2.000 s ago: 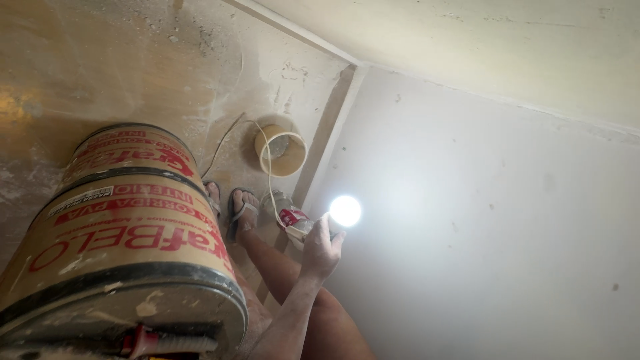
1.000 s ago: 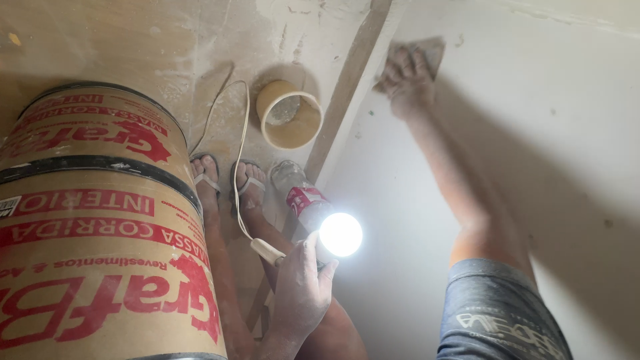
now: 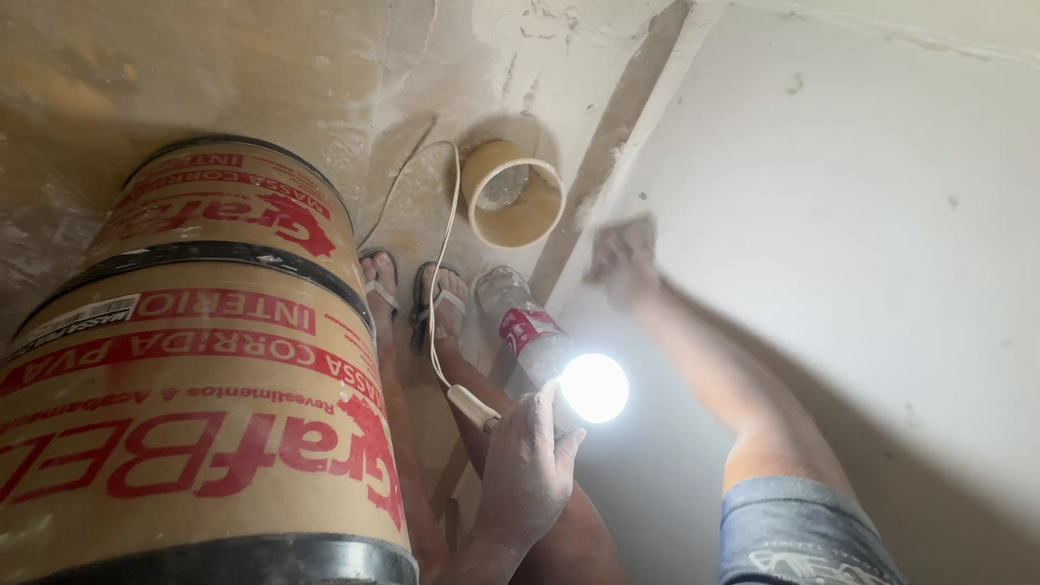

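My left hand grips the holder of a lit light bulb, its fingers wrapped around the base. A white cord runs from a pale connector beside that hand toward the floor. Against the white wall, my blurred right hand presses a small brownish sheet, apparently sandpaper. Most of the sheet is hidden under the fingers. Dust covers both hands. A clear plastic bottle with a red label stands behind the bulb, which partly hides it.
Two stacked cardboard drums of GrafBelo wall putty with black rims fill the left side. A yellowish round tub sits on the stained floor near the baseboard. My feet in flip-flops are between drums and bottle.
My right arm, absent from the earliest frame, is on the wall one second ago and has since moved down and left along it. My left hand keeps hold of the lit bulb.
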